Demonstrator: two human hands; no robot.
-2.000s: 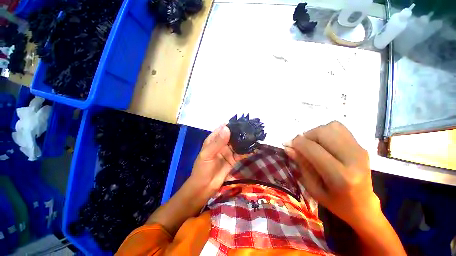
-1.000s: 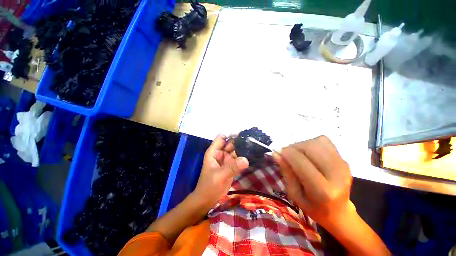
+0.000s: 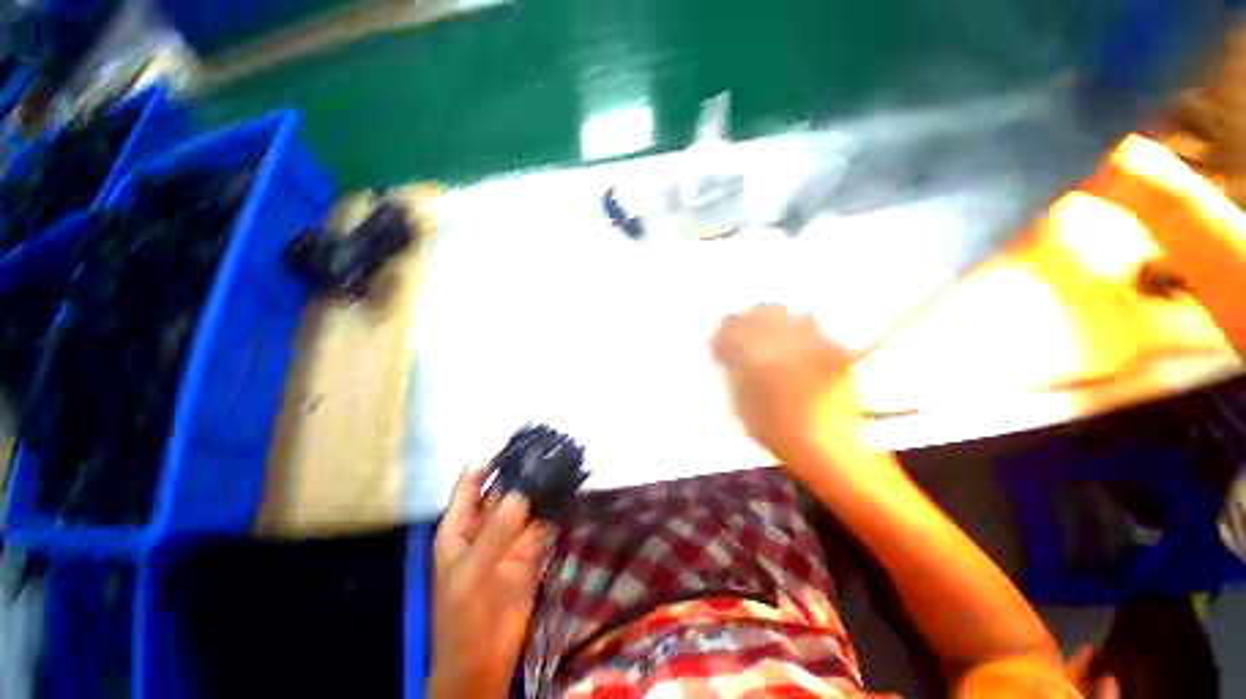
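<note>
The frame is blurred. My left hand (image 3: 488, 574) holds a round black spiky assembly (image 3: 541, 468) in its fingertips, over the near edge of the white work sheet (image 3: 547, 328). My right hand (image 3: 782, 376) is over the sheet near the lit box (image 3: 984, 328), its fingers curled. Blur hides whether it holds anything.
Blue bins (image 3: 226, 355) with black parts stand at left. A black cluster (image 3: 358, 251) lies on the wooden strip. A small black piece (image 3: 623, 213) and blurred white bottles (image 3: 713, 184) are at the sheet's far side. Another person's arm (image 3: 1196, 239) reaches in at right. The green belt (image 3: 478, 109) lies beyond.
The view has swung right. My right hand has left the assembly and moved up and right over the sheet; the thin pale rod no longer shows. My left hand still holds the assembly. Another person's arm has appeared.
</note>
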